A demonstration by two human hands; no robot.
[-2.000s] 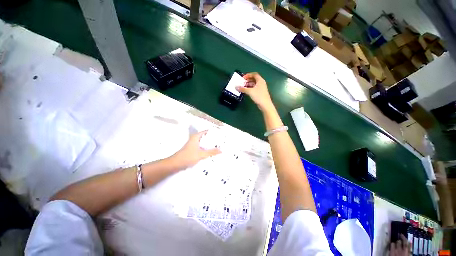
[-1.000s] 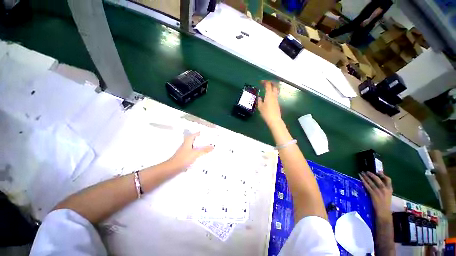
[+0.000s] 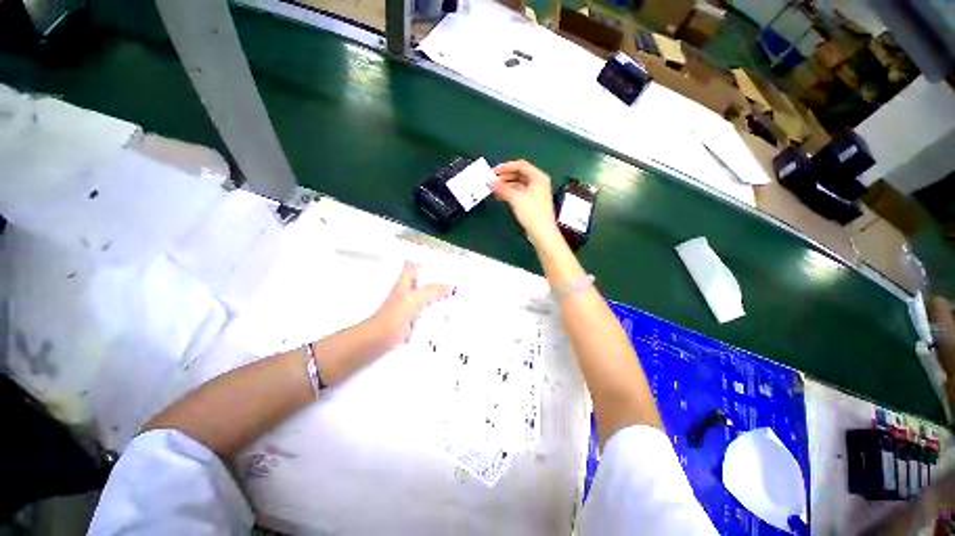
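Note:
My right hand (image 3: 527, 199) holds a white label (image 3: 471, 183) by its edge at the fingertips, over the top of a black product box (image 3: 438, 205) on the green conveyor belt (image 3: 346, 136). Whether the label touches the box is hard to tell. A second black box (image 3: 576, 211) with a white label on it stands just right of my right hand. My left hand (image 3: 401, 305) rests with thumb and fingers apart on the upper left of the label sheet (image 3: 482, 366), which lies on the white bench.
A white paper strip (image 3: 711, 280) lies on the belt. On the right are a blue printed sheet (image 3: 670, 366), a white rounded piece (image 3: 764, 477), a small black part (image 3: 709, 428) and several labelled black boxes (image 3: 890, 464). A grey post (image 3: 225, 99) stands at left. Cartons lie beyond.
The boxes and paper strip have moved right along the belt. My right hand has left the labelled box and now holds another label over the following box. The other person's hand has left the right side.

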